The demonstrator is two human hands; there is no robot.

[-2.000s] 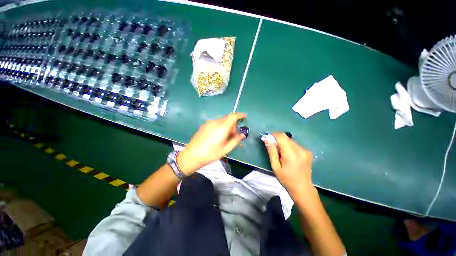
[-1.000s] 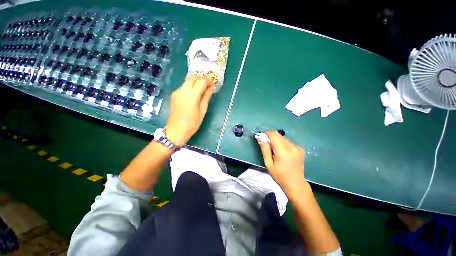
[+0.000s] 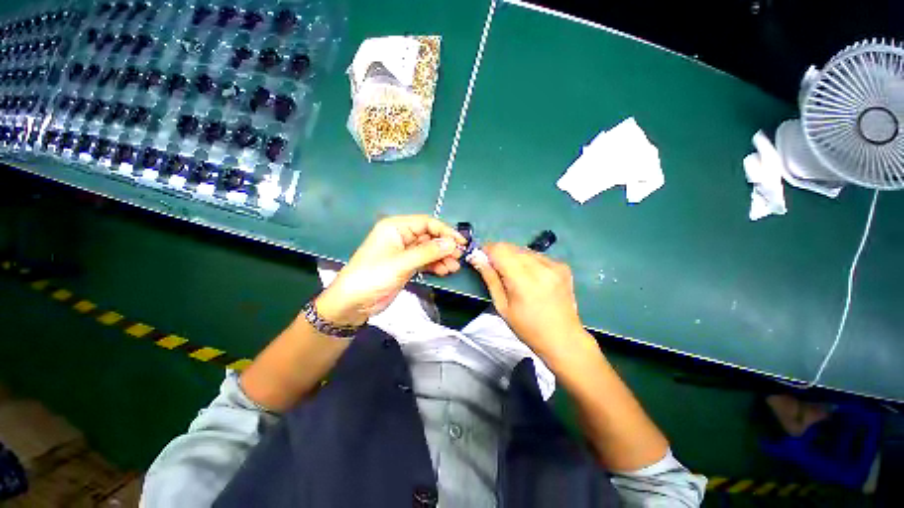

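My left hand [image 3: 401, 260] and my right hand [image 3: 520, 283] meet at their fingertips over the front edge of the green bench. A small whitish item [image 3: 478, 257] is pinched at my right thumb and fingertips. My left thumb and index finger are closed together beside it; what they pinch is too small to tell. A small black part [image 3: 464, 231] shows just beyond the fingertips. Another black part [image 3: 542, 240] lies on the bench behind my right hand. The open clear bag of brass pieces [image 3: 392, 124] lies further back.
Clear blister trays [image 3: 233, 97] with rows of black parts cover the left. A white paper [image 3: 615, 164] lies right of centre. A crumpled tissue [image 3: 764, 179] and a white desk fan [image 3: 860, 119] with a cord stand far right. The bench's front edge [image 3: 694, 358] crosses below.
My left hand went from the black part to the bag of brass pieces, then came back to my right fingertips. My right hand moved slightly left, uncovering the black part behind it. The view shifted.
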